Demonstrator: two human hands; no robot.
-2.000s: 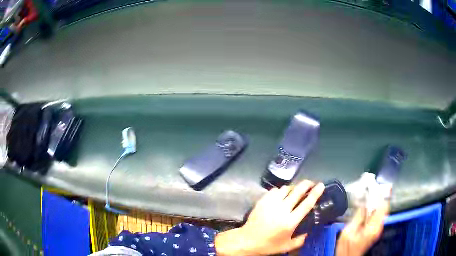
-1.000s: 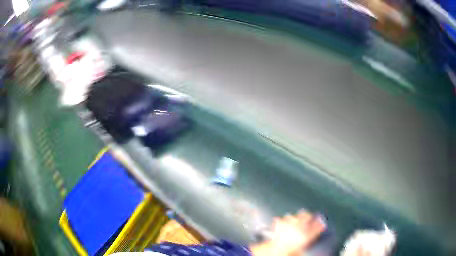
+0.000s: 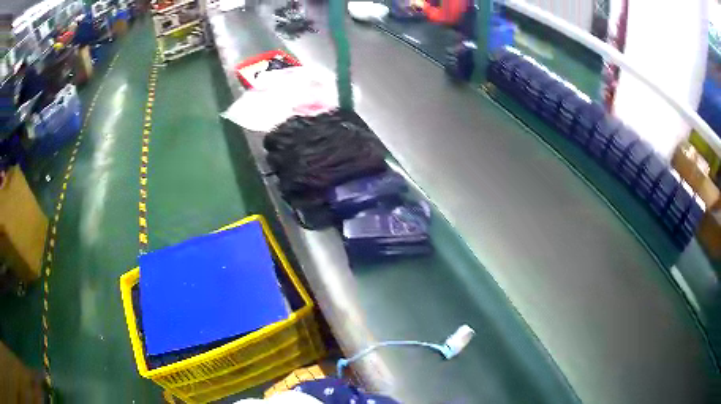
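Observation:
Neither of my hands is in the picture; only a dark blue patterned sleeve (image 3: pixel 340 392) shows at the bottom edge. On the green bench mat lies a light blue cord with a pale end (image 3: pixel 458 341). Beyond it, dark navy housings (image 3: pixel 387 229) lie stacked, some under what looks like clear plastic. A large heap of black power cords (image 3: pixel 320 154) is right behind them on the bench.
A yellow crate (image 3: pixel 229 373) with a blue cover (image 3: pixel 213 288) stands left of the bench. A red tray (image 3: pixel 267 69) and whitish plastic sheets (image 3: pixel 292 99) lie past the cords. A green post rises there. The conveyor (image 3: pixel 514 181) runs along the right, with a row of navy housings (image 3: pixel 589 126) beyond.
The view has swung left along the bench. My hands, the housings near them and the whitish rag have left the picture. The cord heap, yellow crate and aisle now show clearly.

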